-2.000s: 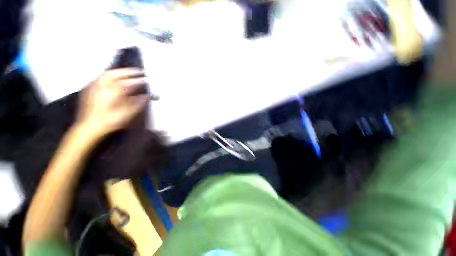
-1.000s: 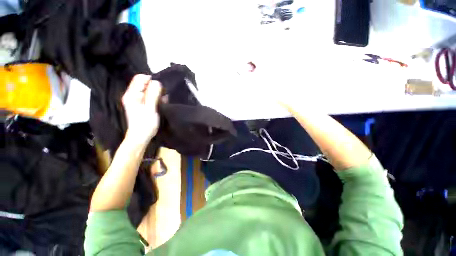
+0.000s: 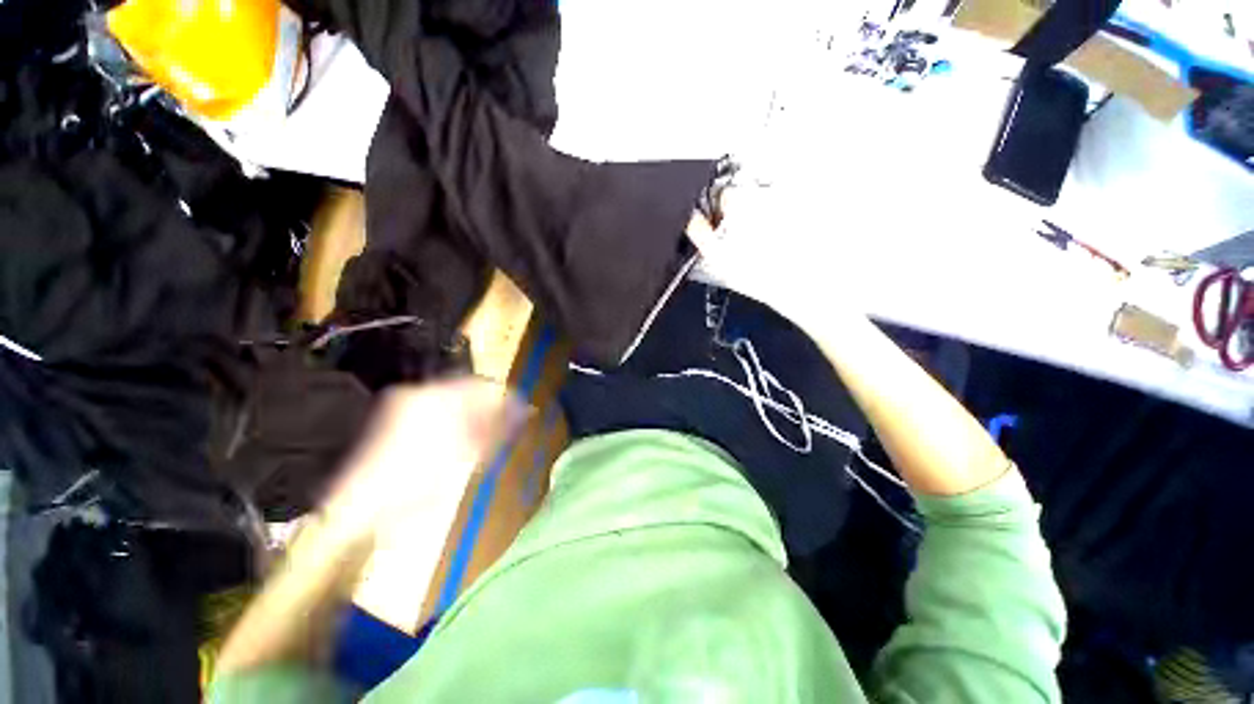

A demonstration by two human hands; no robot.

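A dark brown garment fabric hangs over the table's left part, with a thin white cord along its right edge. My right hand is at the fabric's upper right corner by the needle area; it is washed out by glare, so its grip cannot be told. My left hand is blurred, low over the wooden board, away from the fabric edge; its fingers are unclear. Loose white cord loops lie over my lap.
On the white table lie snips, a phone, a small tan block and red-handled scissors. A wooden board with a blue stripe is below. Dark cloth and an orange item are left.
My left hand has let go of the fabric and moved down towards me. The fabric now lies spread with its corner by my right hand. The view has turned.
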